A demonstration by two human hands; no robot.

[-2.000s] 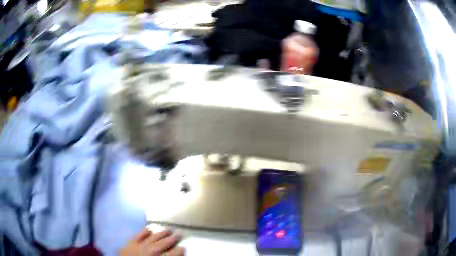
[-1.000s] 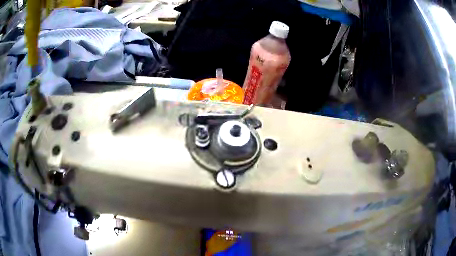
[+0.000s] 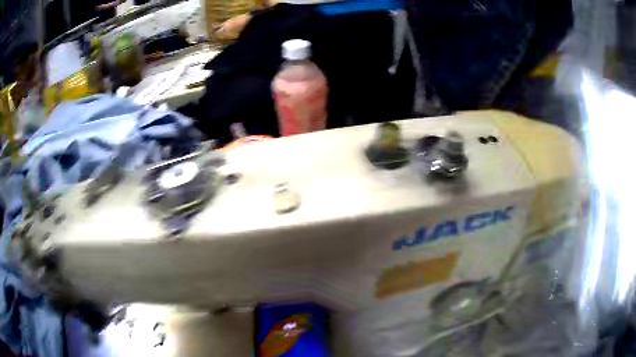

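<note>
Neither of my hands is in the picture. The cream sewing machine arm (image 3: pixel 314 244) lies across the view, slightly blurred, with blue JACK lettering toward its right end. The needle area (image 3: pixel 143 324) is brightly lit under the arm's left end, and its details are blurred. A smartphone (image 3: pixel 293 331) with a lit blue and orange screen lies on the machine bed, cut off by the lower edge. Light blue cloth (image 3: pixel 77 143) is heaped behind and left of the arm.
A pink bottle (image 3: pixel 300 97) with a white cap stands behind the arm, beside a partly hidden orange lid (image 3: pixel 254 139). Black cloth (image 3: pixel 362 63) lies behind them. Dark blue denim (image 3: pixel 474 52) hangs at back right. A person's hand (image 3: pixel 232 26) shows at the top.
The view has swung right, so the machine's right end shows more fully and the bottle sits further left. The fingers seen at the lower left two seconds ago are out of view.
</note>
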